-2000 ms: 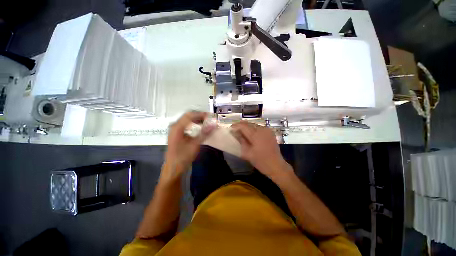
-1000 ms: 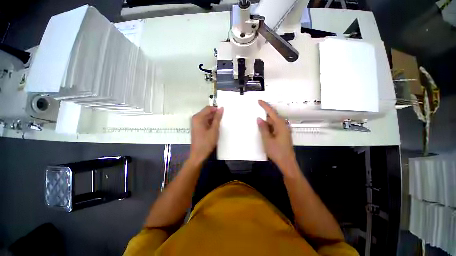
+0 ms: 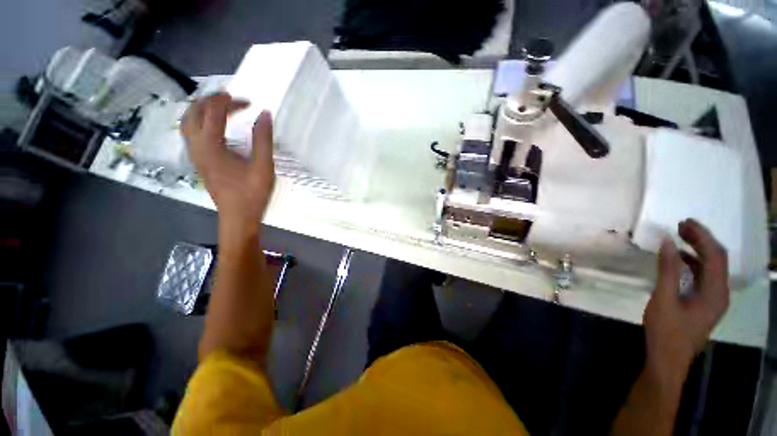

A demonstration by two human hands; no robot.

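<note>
The tall leaning stack of white cut panels (image 3: 298, 111) stands at the left of the table. My left hand (image 3: 228, 157) is over its near left end, thumb and fingers apart; whether it touches the stack is unclear. The small pile of white panels (image 3: 694, 187) lies on the right end of the machine bed. My right hand (image 3: 688, 285) is at the pile's near edge, fingers curled and apart; I cannot tell if it grips a panel. The sewing machine's needle area (image 3: 494, 183) has no panel in it.
The black lever (image 3: 579, 126) angles off the machine head. A second white machine (image 3: 153, 128) is at the far left. A stool (image 3: 186, 277) stands below the table. Black cut pieces (image 3: 417, 25) lie on a table beyond.
The panel held by both hands at the needle area has left there. My left hand has moved left to the tall stack, my right hand right to the small pile. The view has turned and tilted.
</note>
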